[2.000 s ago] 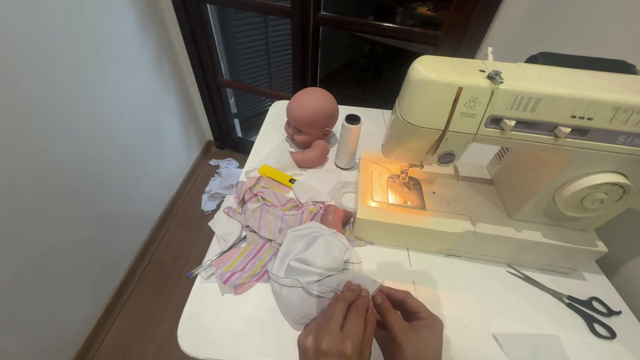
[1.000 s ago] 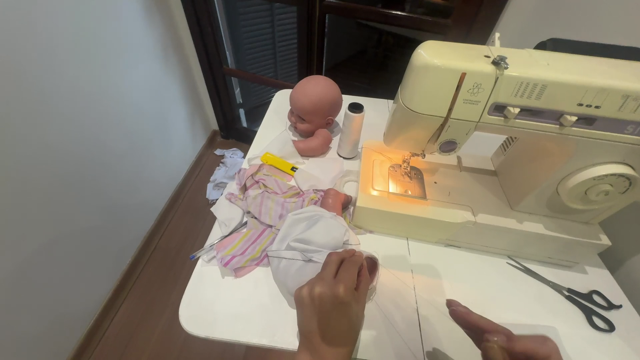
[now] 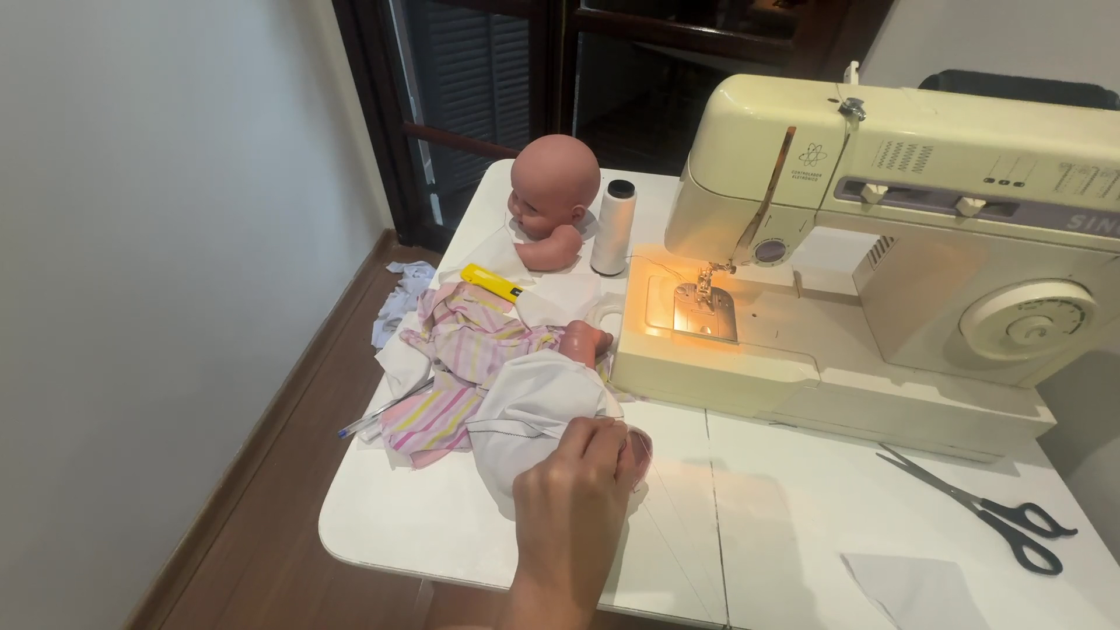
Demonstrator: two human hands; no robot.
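My left hand (image 3: 573, 490) pinches the edge of a white fabric doll body (image 3: 534, 402) near the front of the table. A pinkish plastic doll limb (image 3: 641, 451) shows just right of my fingers, and another limb (image 3: 579, 343) sticks out at the body's far side. Thin thread (image 3: 669, 516) runs from beside my fingers down toward the table's front edge. A dark line of stitching crosses the fabric. Striped pink and yellow doll clothes (image 3: 477, 346) lie against the body. My right hand is out of the frame.
A Singer sewing machine (image 3: 919, 385) with its lamp lit stands at the right, scissors (image 3: 980, 507) in front. Farther back are a doll head (image 3: 556, 184), a loose doll arm (image 3: 549, 249), a thread spool (image 3: 614, 229) and a yellow cutter (image 3: 490, 283). A pen (image 3: 385, 409) lies at left.
Two seconds ago both my hands were together at the fabric. My right hand then moved away to the right and has left the view. My left hand stays at the fabric.
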